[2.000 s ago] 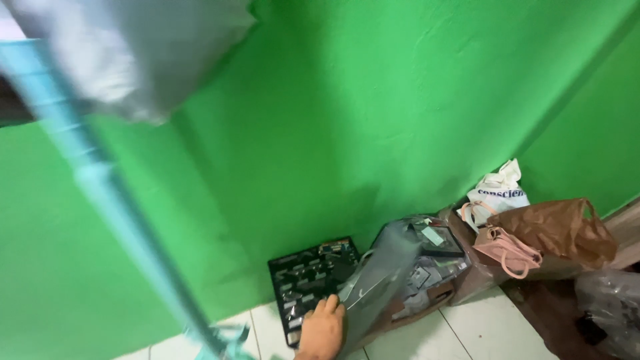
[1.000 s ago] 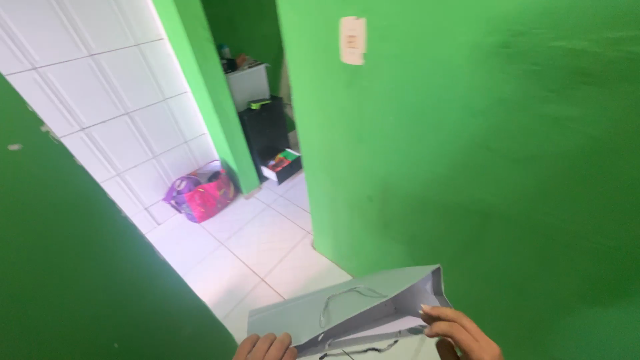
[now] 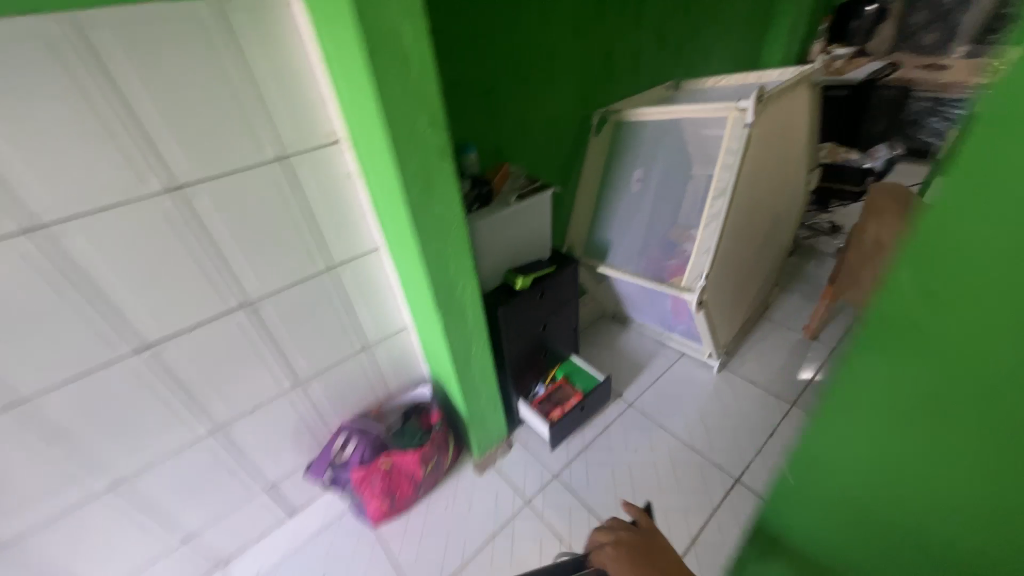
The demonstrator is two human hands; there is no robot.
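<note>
At the bottom edge of the head view, my right hand has its fingers curled on a dark-edged object, of which only a strip shows. A small light loop shows beside that strip. A short dark piece sticks up by the fingers; what it belongs to cannot be told. The frame cuts off most of the held object, so whether it is the grey bag seen before is unclear. My left hand is out of view.
A green pillar and a green wall edge flank the tiled floor. Beyond stand a pink and purple bag, a black drawer unit with its bottom drawer pulled out, and a mesh-sided playpen.
The view has swung far round toward the room with the playpen. One second ago both hands were on a grey bag with cord handles; now only my right hand shows.
</note>
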